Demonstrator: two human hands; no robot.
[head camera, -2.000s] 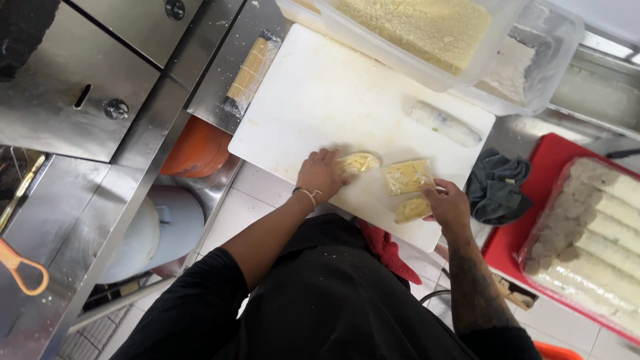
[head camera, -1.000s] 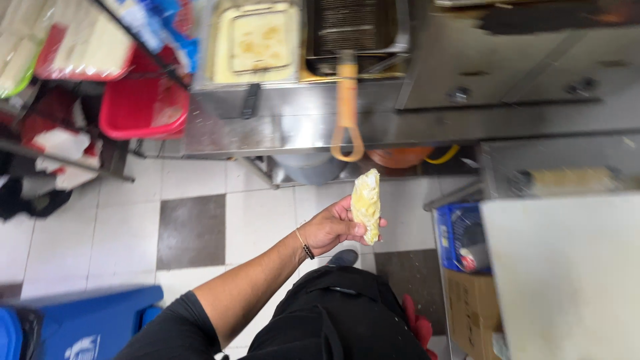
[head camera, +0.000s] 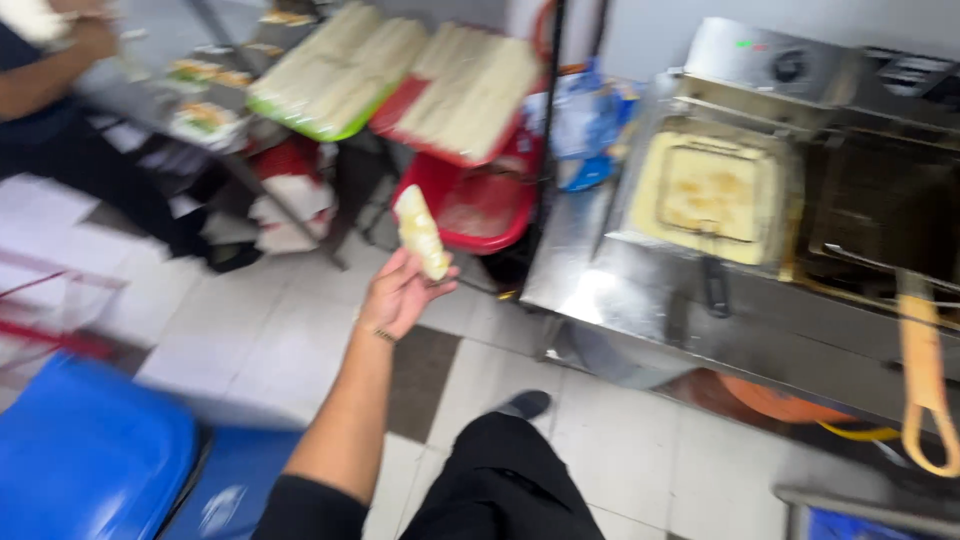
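My left hand (head camera: 405, 292) reaches forward over the tiled floor, its fingers closed on the lower end of a pale yellow food piece (head camera: 421, 231). The piece points up and away from the palm; blur hides its detail. Beyond it lies a red plastic tub (head camera: 487, 238). My right hand is out of the frame. To the right, a fryer basket (head camera: 709, 191) with a black handle sits in foaming, pale oil with browned pieces in it.
A steel counter edge (head camera: 600, 300) and an orange-handled tool (head camera: 921, 360) are at right. Trays of wrapped white rolls (head camera: 337, 71) stand on a table at back left. A co-worker (head camera: 82, 150) is at far left. A blue bin (head camera: 90, 450) stands at lower left.
The view has swung from the white cutting board past the fryers. My left hand now holds a food piece out in front. My right hand, at the board two seconds ago, has left the view.
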